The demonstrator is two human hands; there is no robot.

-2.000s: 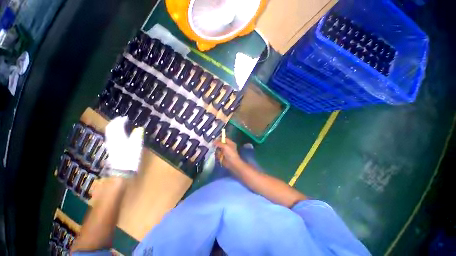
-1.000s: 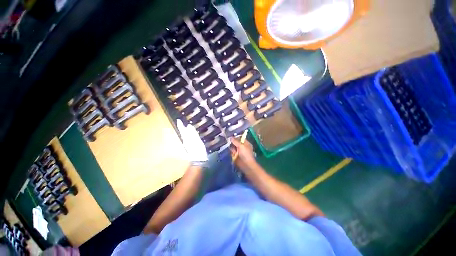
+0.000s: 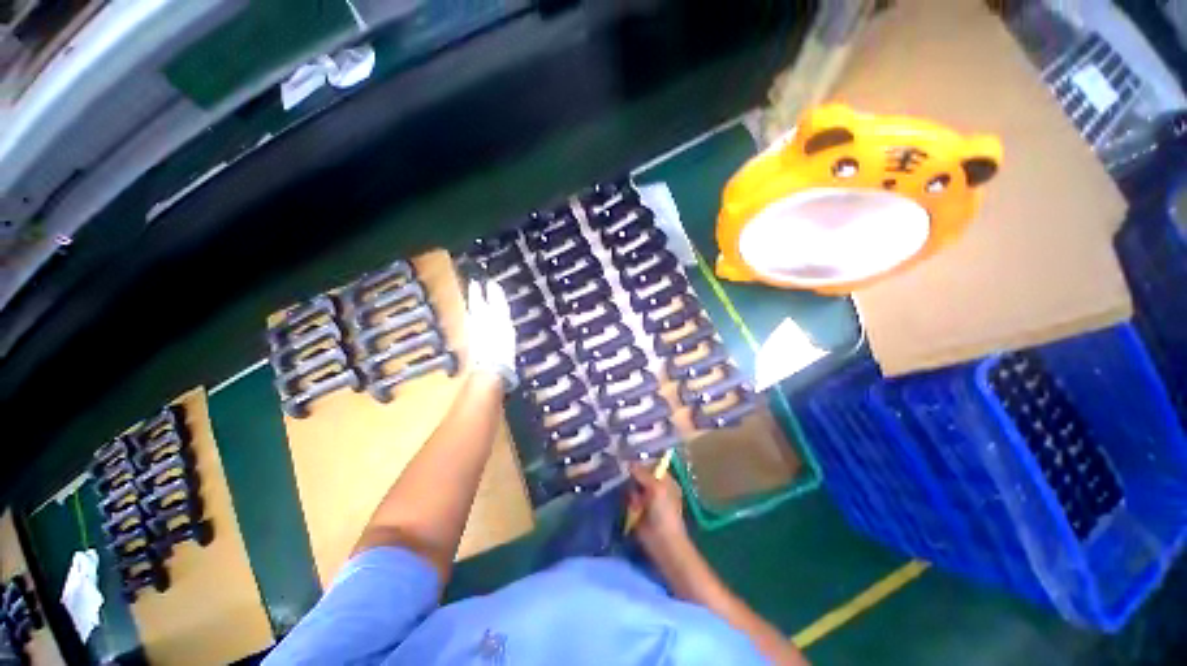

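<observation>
Dark bracket-shaped parts (image 3: 601, 328) lie in three long rows on white sheets over cardboard in front of me. Greyer bracket parts (image 3: 396, 328) lie in two short rows on a cardboard pad (image 3: 371, 455) to the left. My left hand (image 3: 490, 332), in a white glove, reaches to the left edge of the long rows; whether it touches or holds a part cannot be told. My right hand (image 3: 655, 505), bare, is closed around a slim pale yellow tool (image 3: 663, 463) at the near end of the rows.
An orange tiger-face fan (image 3: 833, 241) stands behind at the right, with a white scrap (image 3: 789, 351) nearer. A green crate (image 3: 745, 471) is beside the bench edge. Blue crates (image 3: 1130, 572) stand at the right, one holding parts. Another cardboard pad (image 3: 208, 572) with parts lies far left.
The view has swung, showing more of the bench's far side and the fan's face. My left hand has moved from the near end of the rows to their far left side. My right hand keeps the tool.
</observation>
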